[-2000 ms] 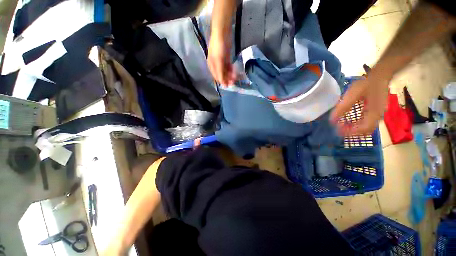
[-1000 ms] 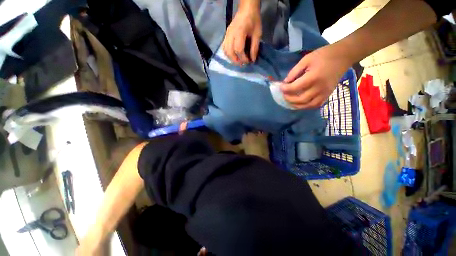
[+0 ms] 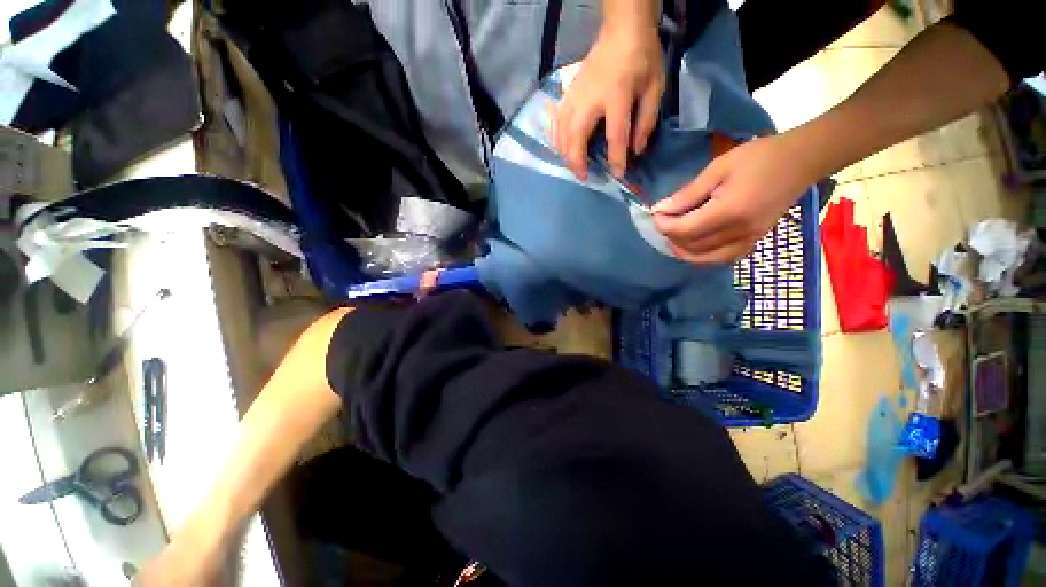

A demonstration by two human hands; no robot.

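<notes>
My right hand (image 3: 184, 562) is blurred and cut off by the lower left edge; my bare forearm crosses the white machine table (image 3: 218, 378). Whether it holds anything cannot be told. My left hand is not in view. Black scissors (image 3: 103, 486) lie open on the table, with dark thread snips (image 3: 154, 409) beside them. In front of me, another person's two hands pinch the edge of a blue garment (image 3: 574, 247). Pale cloth and a bit of orange show at that edge. The garment hangs over a blue basket (image 3: 791, 327).
Grey-and-black pieces (image 3: 419, 69) fill a basket at the table's side, with a tape roll (image 3: 431, 218) on its edge. Black and white strips (image 3: 172, 201) drape over the table. Red scraps (image 3: 855, 264) lie on the tiled floor. More blue baskets (image 3: 975, 545) stand lower right.
The other person's hands have moved from spread apart to close together on the garment's edge, and its curved opening is now folded down. My view has shifted; my right arm stays over the table.
</notes>
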